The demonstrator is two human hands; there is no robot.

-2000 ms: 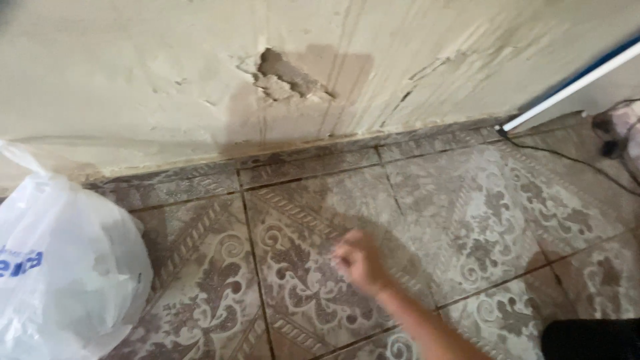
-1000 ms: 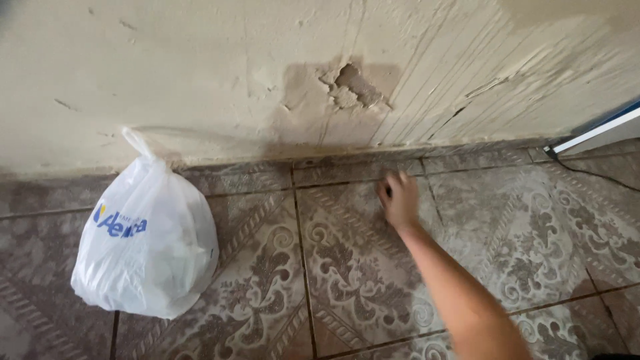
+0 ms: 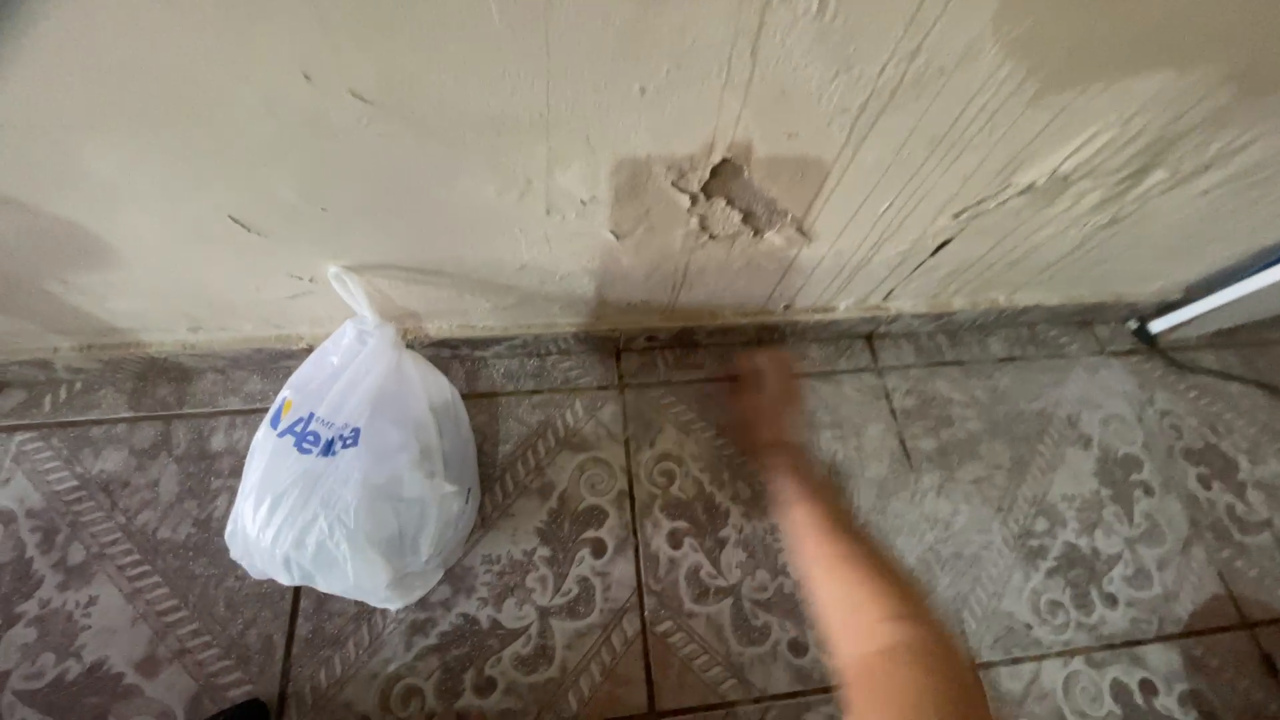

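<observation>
My right hand (image 3: 765,400) reaches over the patterned floor tiles near the foot of the wall. Motion blurs it, so its fingers and anything in them cannot be made out. A tied white plastic bag (image 3: 355,470) with blue printing stands on the tiles to the left of the hand, apart from it, its knotted top close to the wall. Above the hand, the cream wall (image 3: 450,150) has a patch of broken plaster (image 3: 740,200). My left hand is out of view.
A low tiled skirting (image 3: 520,350) runs along the wall. At the right edge a white-edged object (image 3: 1215,300) leans near the wall, with a dark cable (image 3: 1210,372) beside it. A small dark object (image 3: 242,710) shows at the bottom left edge. Cracks mark the wall on the right.
The view has shifted left, bringing the whole bag into sight. My right hand has moved from the middle of the tiles towards the foot of the wall.
</observation>
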